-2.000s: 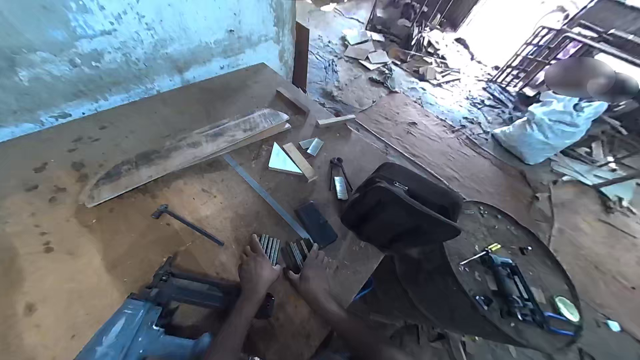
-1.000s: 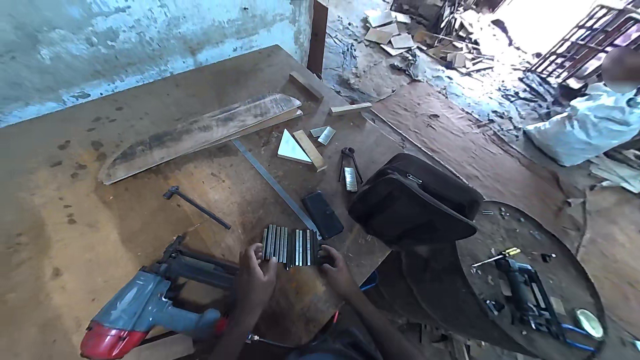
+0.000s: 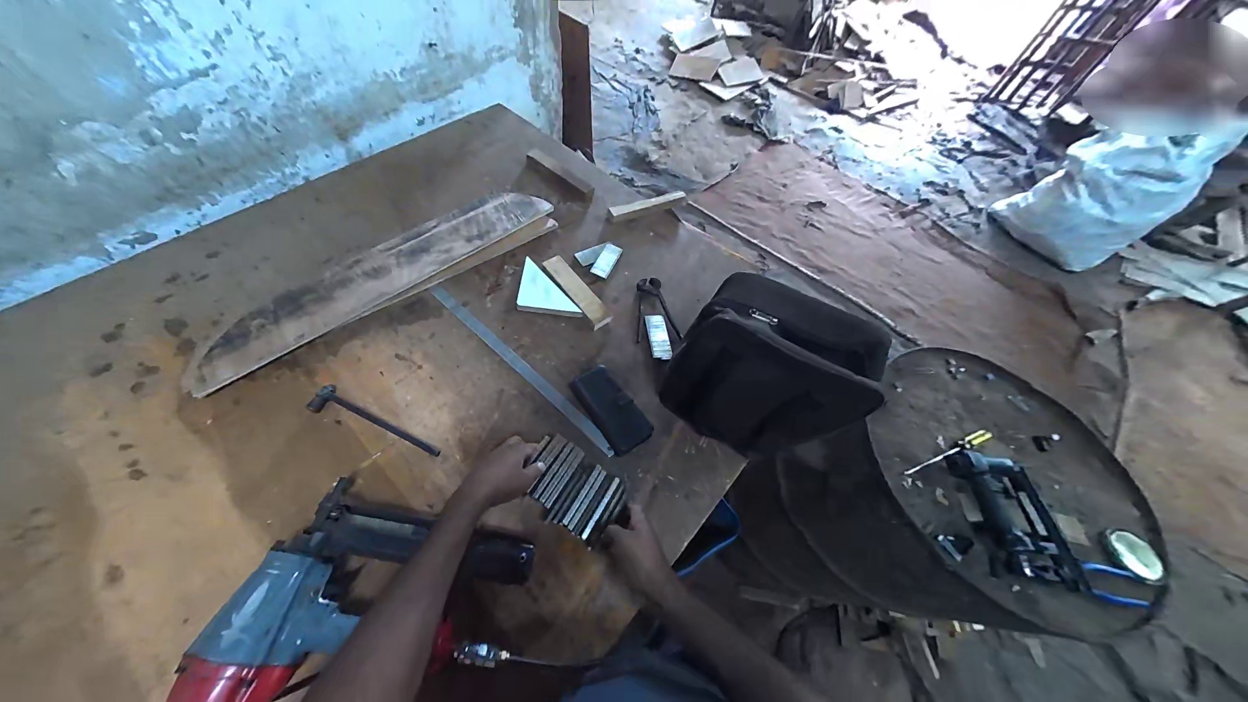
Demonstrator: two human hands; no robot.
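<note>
A stacked row of narrow metallic strips [image 3: 577, 489], probably collated fasteners, is pressed together between my two hands over the wooden table. My left hand [image 3: 507, 472] grips its upper left end, and my right hand [image 3: 629, 536] grips the lower right end. Just beyond it lie a dark phone or phone case [image 3: 611, 409] and a steel ruler [image 3: 522, 364]. A pneumatic nailer [image 3: 283, 595], grey and red, rests on the table by my left forearm. To the left is a thin hammer-like tool [image 3: 375, 421] with a dark metal handle.
Long shaped boards [image 3: 380, 288] lie near the wall. Wood offcuts [image 3: 577, 291], pincers [image 3: 663, 304] and a black bag [image 3: 780, 366] occupy the table's far right. A round drum top [image 3: 1024, 497] holds another nail gun [image 3: 1014, 526] and a screwdriver [image 3: 948, 452]. A person sits beyond, by a white sack [image 3: 1121, 190].
Two seconds ago the strips were in two separate groups under my hands; they are now one row held between them. Since one second ago the row has turned, its right end now lower.
</note>
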